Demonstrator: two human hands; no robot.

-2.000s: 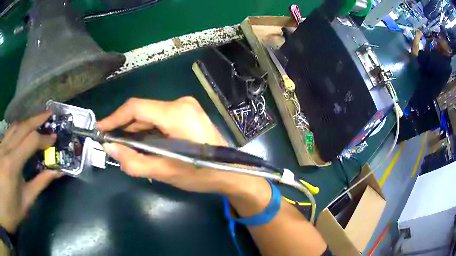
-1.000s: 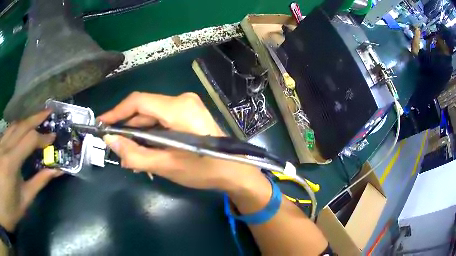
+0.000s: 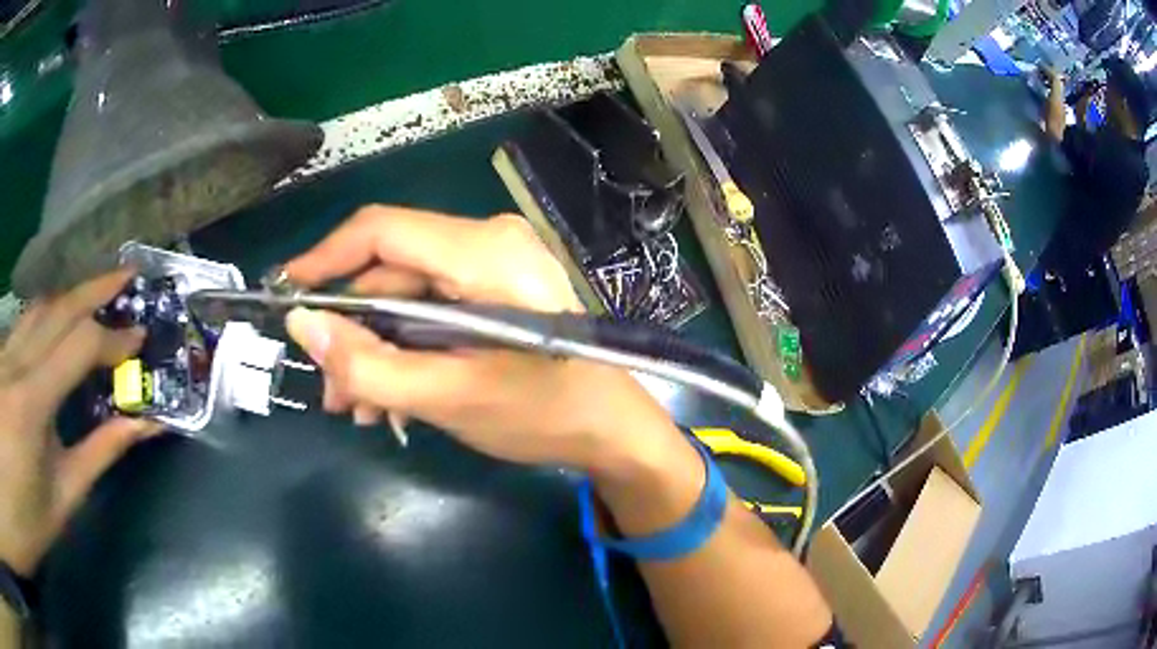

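Observation:
A white open plug housing (image 3: 244,368) with two pins on its right side is at the left, above the bench. A dark circuit board (image 3: 168,332) with a yellow block (image 3: 131,385) sits in or beside it. My left hand (image 3: 57,399) grips the board and housing from the left, cut off by the picture's edge. My right hand (image 3: 444,342) holds a soldering iron (image 3: 431,326) with a silver cable along it. The iron's tip end is over the housing's upper part; exact contact is hard to see. A blue strap (image 3: 673,522) is on my right wrist.
A grey extractor hood (image 3: 178,165) stands just behind the housing. Behind my right hand are a parts tray (image 3: 650,287), a long cardboard tray (image 3: 777,384) and a large black box (image 3: 831,209). Yellow-handled pliers (image 3: 749,451) lie by my right wrist. A person (image 3: 1101,171) is at the upper right.
My right hand and the soldering iron have shifted slightly up and right, with the iron lying flatter. My left hand and the housing have barely moved.

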